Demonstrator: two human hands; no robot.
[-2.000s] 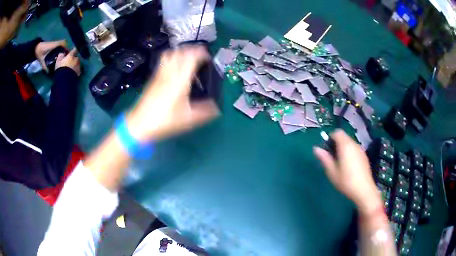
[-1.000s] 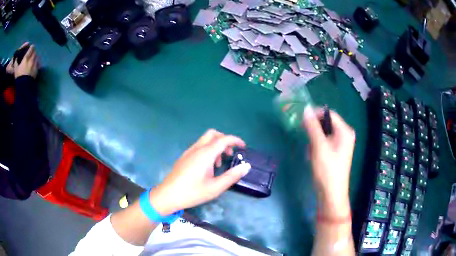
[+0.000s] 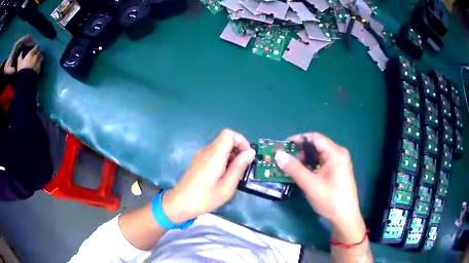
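Note:
A green circuit board is over the open top of a black housing near the bench's front edge. My right hand holds the board between thumb and fingers. A dark slim tool is also tucked in the right hand, partly hidden by the fingers. My left hand grips the housing's left side, with thumb and index finger at the board's left edge. Whether the board sits inside the housing or just above it, I cannot tell.
A heap of foam-backed boards lies at the far side, with a yellow-spotted dark tool on it. Filled housings stand in rows at right. Black units with round fronts are at far left. A person's hand and a red stool are at left.
My right hand has brought the board from beside the heap down to the housing. My left hand stays at the housing. The view has shifted, so the heap shows higher up.

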